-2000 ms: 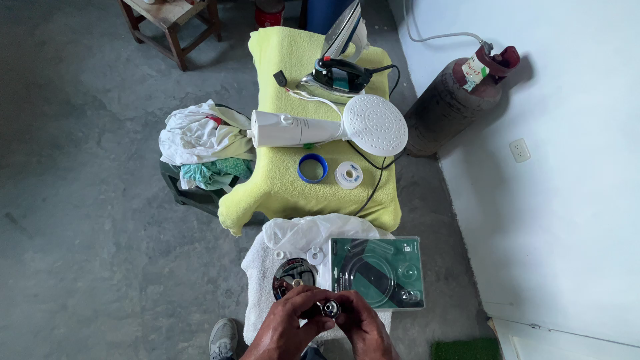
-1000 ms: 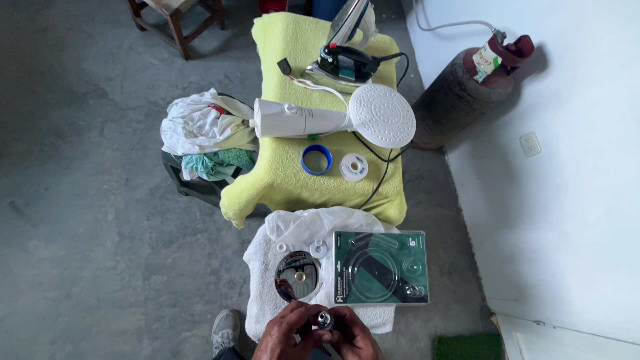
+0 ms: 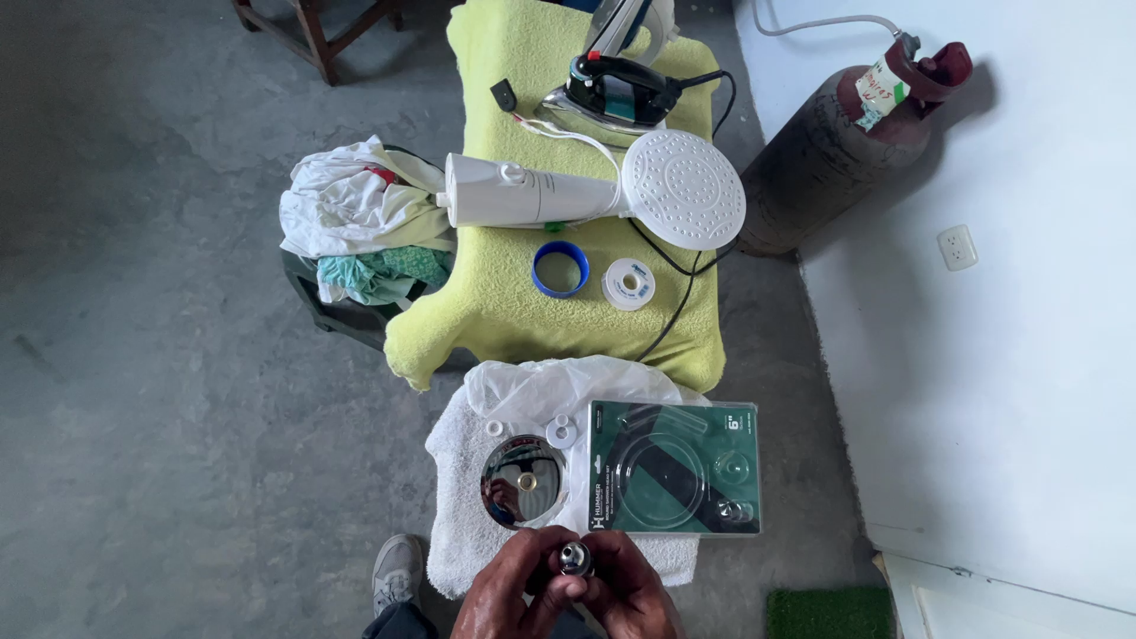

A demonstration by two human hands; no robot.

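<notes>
Both my left hand (image 3: 524,586) and my right hand (image 3: 628,586) grip a small chrome ball-joint fitting (image 3: 575,558), its round end facing up, at the near edge of a white towel (image 3: 457,532). Just beyond them lies a round mirror-finish shower head (image 3: 508,506) with a brass-coloured centre. Small white plastic rings (image 3: 561,433) sit past it. To the right is a green and clear blister package (image 3: 674,470), marked Hummer. Farther off, a white electric shower heater (image 3: 532,193) with a round perforated head (image 3: 683,189) rests on a yellow towel (image 3: 497,311).
On the yellow towel are a blue tape roll (image 3: 560,269), a white thread-seal tape spool (image 3: 628,284), a clothes iron (image 3: 612,93) and black cable. Laundry (image 3: 355,200) is heaped at left. A gas cylinder (image 3: 830,151) leans near the right wall. Thin plastic (image 3: 586,377) lies on the white towel.
My hands have drawn back from the shower head toward me, still around the chrome fitting. More of the shower head now shows.
</notes>
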